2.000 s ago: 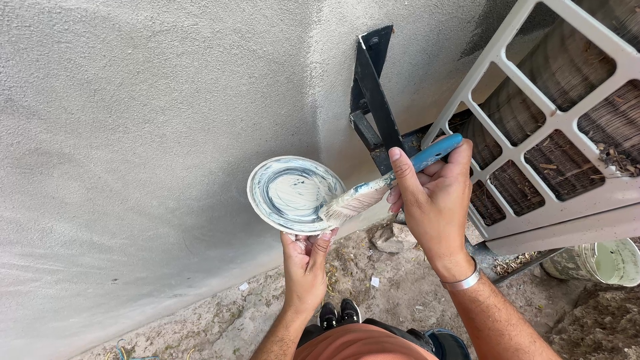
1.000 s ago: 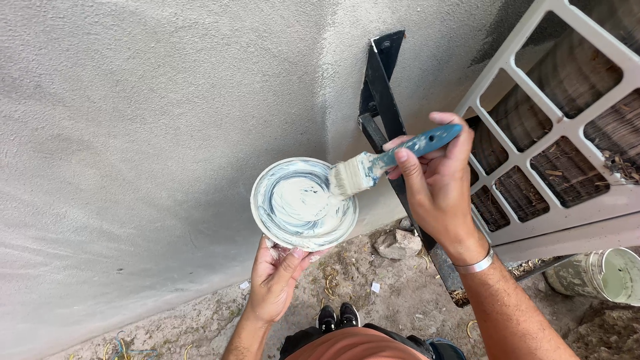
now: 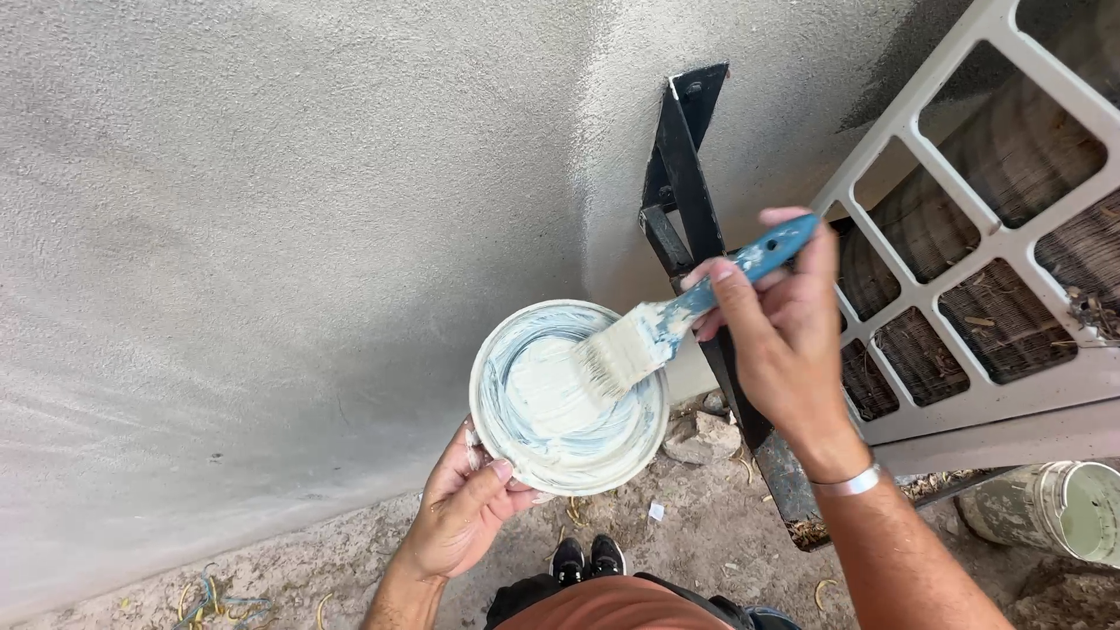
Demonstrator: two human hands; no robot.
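Note:
My left hand (image 3: 468, 507) grips the lower rim of a round shallow dish or lid (image 3: 569, 472) coated with white paint over blue. My right hand (image 3: 779, 324) holds a flat paintbrush (image 3: 691, 302) by its blue, paint-spotted handle. The brush's white-loaded bristles lie over the right part of the dish's inner face and seem to touch the paint. White smears mark the fingers of my left hand. Behind both hands rises a rough plastered wall (image 3: 350, 219), with a lighter painted strip near the bracket.
A black metal bracket (image 3: 687, 157) is fixed to the wall behind my right hand. At the right stands an air-conditioner unit with a pale grille (image 3: 1006, 219). Below it sits a paint-stained bucket (image 3: 1024, 507). Stones (image 3: 700, 437) and wire scraps (image 3: 214, 604) lie on the dirt ground.
The brush was off the dish's right edge one second ago, and its bristles now lie over the dish's inner face. Both hands keep their hold.

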